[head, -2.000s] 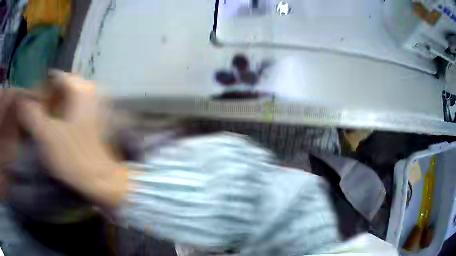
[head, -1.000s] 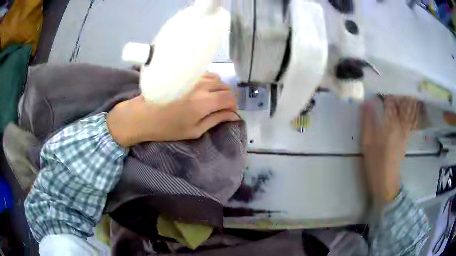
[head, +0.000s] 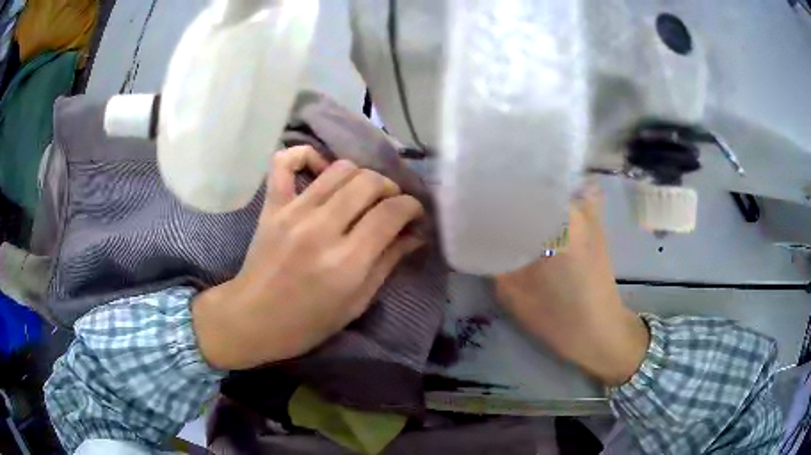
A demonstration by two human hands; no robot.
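Observation:
A large grey-brown ribbed garment piece (head: 142, 222) lies on the left of the white machine table (head: 525, 382) and hangs over its front edge. A yellow-green patch (head: 347, 422) shows at its lower edge. My left hand (head: 329, 249) lies on the cloth with bent fingers and grips a fold of it. My right hand (head: 569, 284) is right of the cloth; its fingers are hidden behind the white lockstitch machine head (head: 516, 133), so its grip cannot be told. The needle area is hidden.
A cream machine lamp (head: 231, 107) with a white knob hangs above the cloth at left. A cream ribbed thread tension knob (head: 667, 207) is right of the machine head. Orange cloth (head: 58, 27) and green cloth (head: 40, 115) lie beyond the table's left edge.
My right hand has come from the right side of the table to behind the machine head. My left hand has changed from lying flat to bent fingers. The machine head and lamp appear larger and nearer.

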